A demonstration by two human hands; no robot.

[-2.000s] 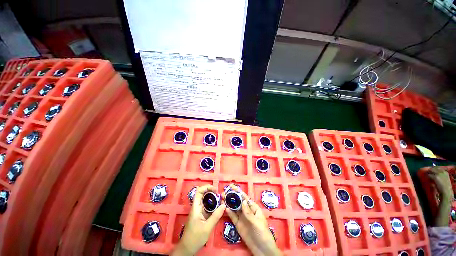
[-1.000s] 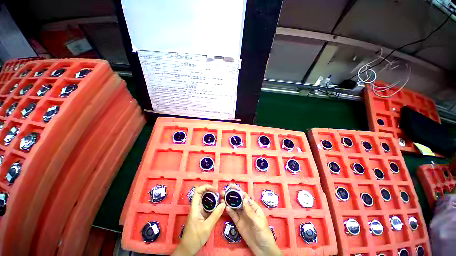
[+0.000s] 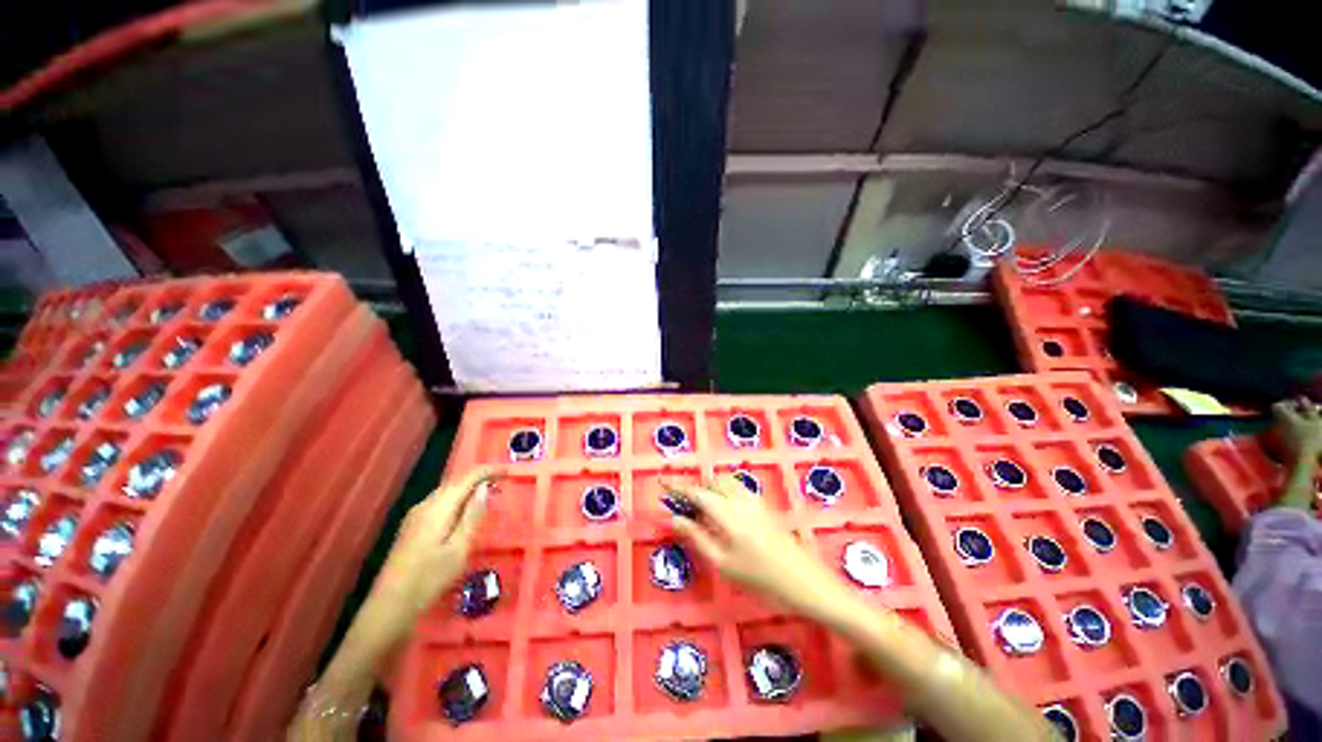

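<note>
The red-orange working tray lies in front of me, with round watch heads in its pockets, dark dials in the upper rows and mostly case backs in the lower ones. My right hand is at a middle second-row pocket, its fingertips on a dark watch head. My left hand is at the left end of the second row, fingertips over the pocket edge. Whether it holds a watch head is hidden or too blurred to tell. My right forearm covers part of the lower right pockets.
Stacked trays stand at left. A right-hand tray of watch heads adjoins the working tray. A printed sheet stands behind. At far right are a black cloth-like item, another tray and a person's hand. A white cable lies behind.
My hands held two watch heads side by side over the tray's lower middle; they have moved apart and up to the second row. The view has shifted, and another person's hand shows at far right again.
</note>
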